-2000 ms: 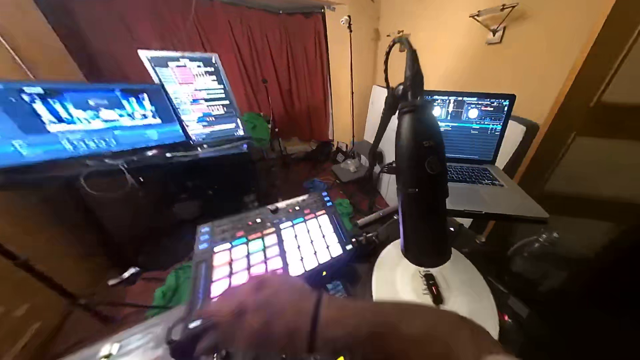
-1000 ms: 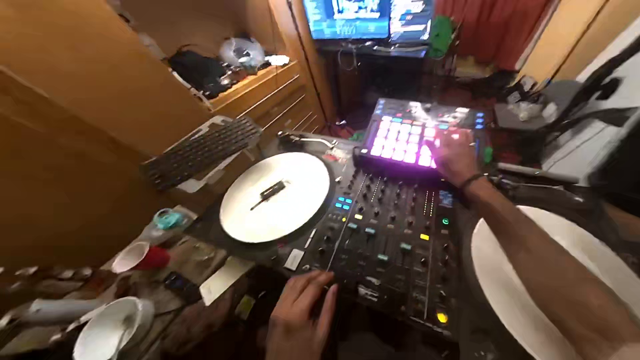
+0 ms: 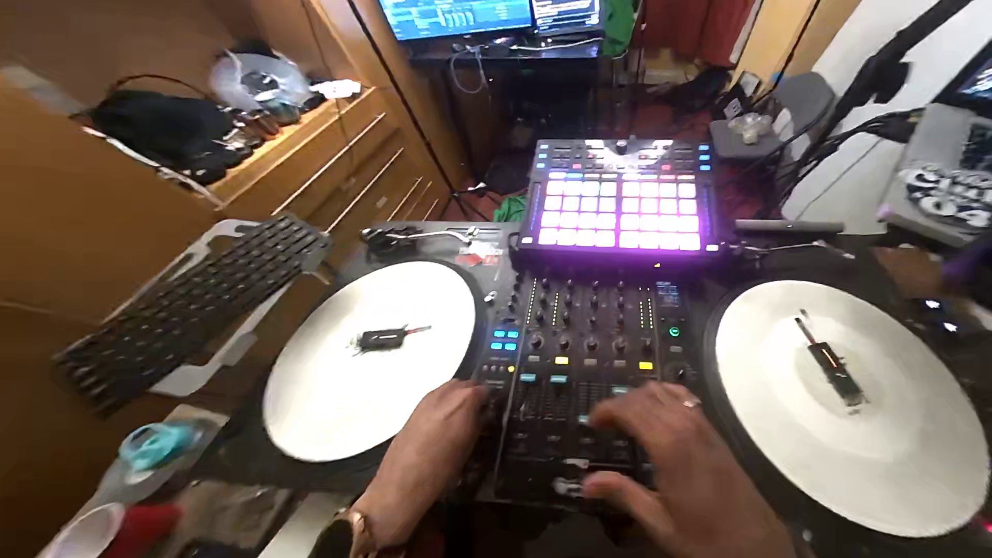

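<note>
A black DJ mixer [image 3: 577, 333] with knobs and channel faders lies between two turntables with white records, the left record [image 3: 310, 387] and the right record [image 3: 914, 434]. Each record has a small black device at its middle. My left hand [image 3: 434, 434], with a watch and bracelet at the wrist, rests at the mixer's left edge beside the left record; its fingertips are blurred. Over the mixer's lower right faders is my right hand [image 3: 682, 457], thumb and fingers apart, a ring on one finger, holding nothing. Behind the mixer a pad controller [image 3: 620, 198] glows pink and white.
A black keyboard [image 3: 201, 302] on a stand is left of the left turntable. Near the lower left are a red cup [image 3: 143, 528], a white cup [image 3: 89, 533] and a teal item [image 3: 155, 447]. Monitors [image 3: 465, 15] stand at the back; a laptop [image 3: 942, 139] and a black microphone arm [image 3: 876, 77] are at right.
My right hand has come from the pad controller back to the mixer's lower faders. My left hand has moved up to the mixer's left side. The view has swung down from the monitors and microphone.
</note>
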